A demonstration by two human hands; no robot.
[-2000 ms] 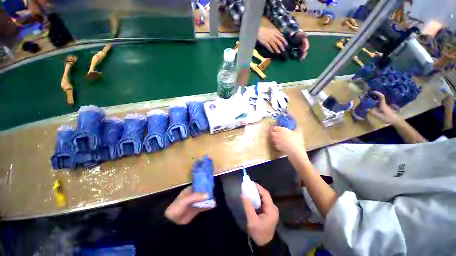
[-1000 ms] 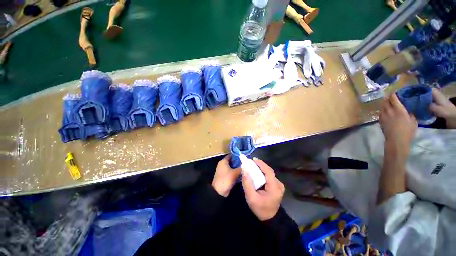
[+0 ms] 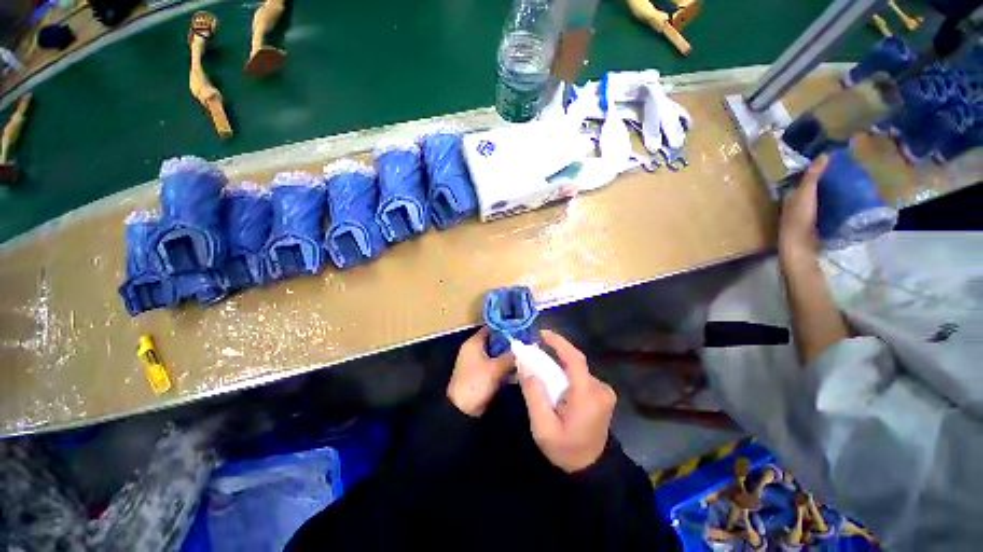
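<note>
My left hand (image 3: 478,374) is shut on a blue denim sleeve (image 3: 509,309), held upright at the bench's front edge with its notched opening facing up. My right hand (image 3: 577,413) grips a small white glue bottle (image 3: 543,374). The bottle's thin nozzle touches or nearly touches the sleeve's rim; exact contact is hard to see. The sleeve's lower end is hidden by my fingers. Several more denim sleeves (image 3: 294,229) lie in a row on the film-covered bench (image 3: 410,286), notched ends toward me, frilly ends toward the belt.
A yellow stick (image 3: 154,364) lies at left. A white carton (image 3: 528,170), crumpled gloves (image 3: 647,113) and a water bottle (image 3: 525,67) stand behind. A green belt (image 3: 356,65) carries tan limb parts. A neighbour's hand (image 3: 799,221) holds a sleeve at right. Blue bins (image 3: 270,498) are below.
My two hands have come together, with the bottle nozzle brought to the sleeve, which has turned opening up. In the last second they shifted slightly. The neighbour's sleeve has tilted over.
</note>
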